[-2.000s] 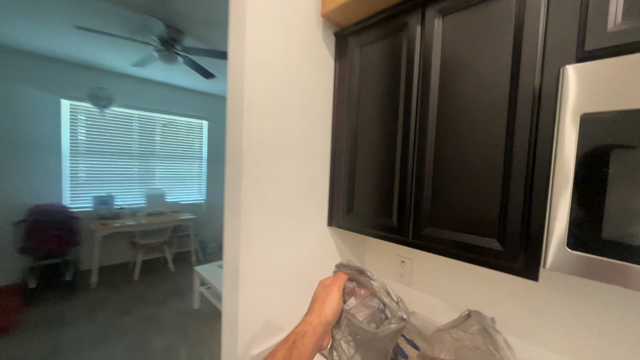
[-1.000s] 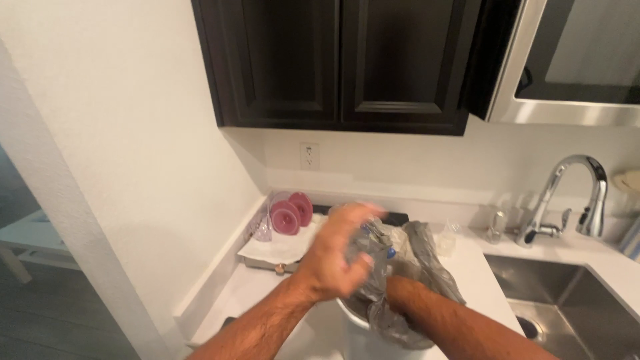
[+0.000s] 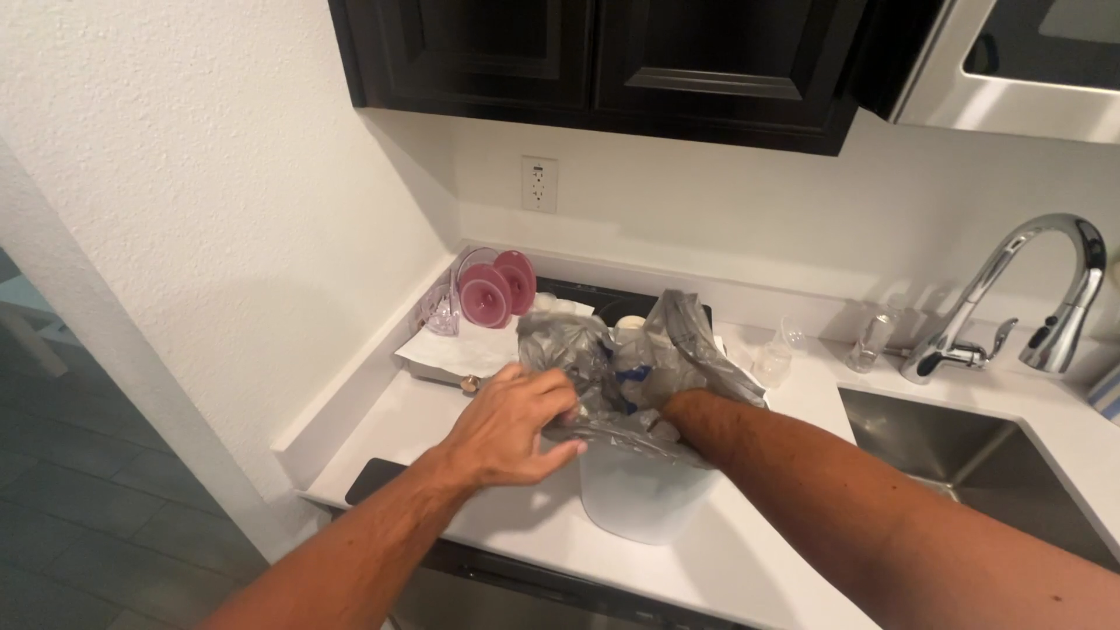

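Observation:
A white plastic bin (image 3: 643, 499) stands on the countertop, lined with a crumpled grey plastic bag (image 3: 691, 346) whose edge spreads over the rim. My left hand (image 3: 521, 429) is at the bag's near left edge, fingers curled and thumb apart; whether it pinches the film is unclear. My right hand (image 3: 687, 407) reaches down inside the bag, with its fingers hidden by the plastic. Something blue (image 3: 634, 376) shows among the folds beside it.
Pink-based glassware (image 3: 486, 296) lies on white paper (image 3: 472, 350) at the back left. A stainless sink (image 3: 954, 446), chrome faucet (image 3: 962, 306) and clear bottle (image 3: 875, 337) are at right. Dark cabinets (image 3: 700, 52) hang above; a dark object (image 3: 372, 479) lies at the counter's front edge.
The view has swung down from the cabinets to the counter. My left hand, raised over the bag a second ago, has come down to its near left edge. My right arm remains in the bag.

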